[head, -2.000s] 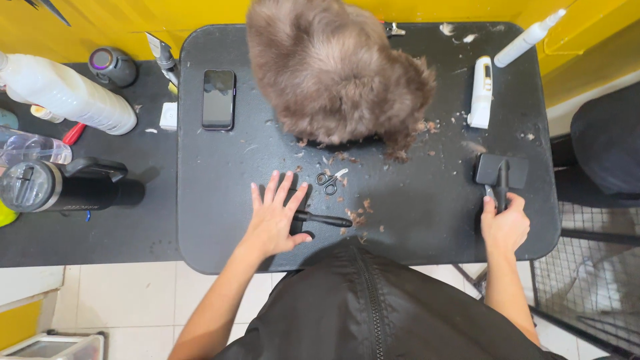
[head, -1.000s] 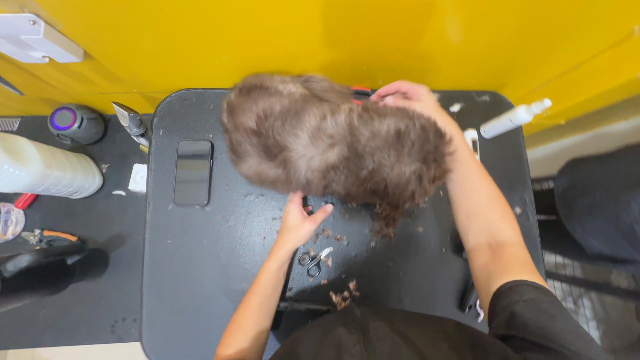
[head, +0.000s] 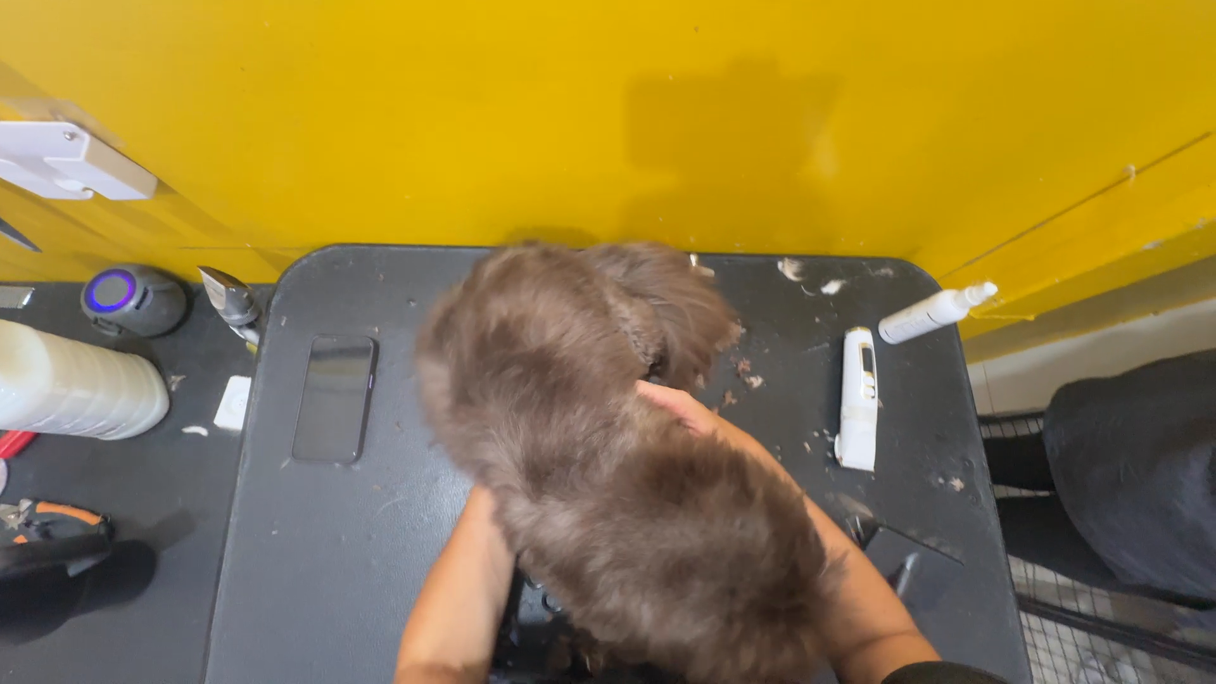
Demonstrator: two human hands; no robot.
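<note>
A brown, long-haired dog [head: 570, 408] is on the black grooming table [head: 275, 560], its head near the far edge and its body stretching toward me. My right hand [head: 679, 407] lies against the dog's side by the neck, its fingers partly buried in the fur. The left forearm comes up on the dog's other side, and the hand there is hidden under the coat. Part of the scissors' finger rings [head: 551, 601] shows beside the dog. To the right, a slicker brush [head: 907, 570] lies partly behind my right forearm.
On the table are a phone [head: 334, 399], a white clipper [head: 858, 399], a white spray bottle [head: 938, 312] and hair tufts. A side surface at left holds a speaker [head: 135, 300], a clipper [head: 231, 302] and a large white bottle [head: 81, 380]. A person in dark clothing [head: 1135, 475] is at right.
The dog has turned so its body extends toward me; earlier it lay across the table's far side. My right hand, on the brush two seconds ago, is now at the dog's neck. The view has tilted up.
</note>
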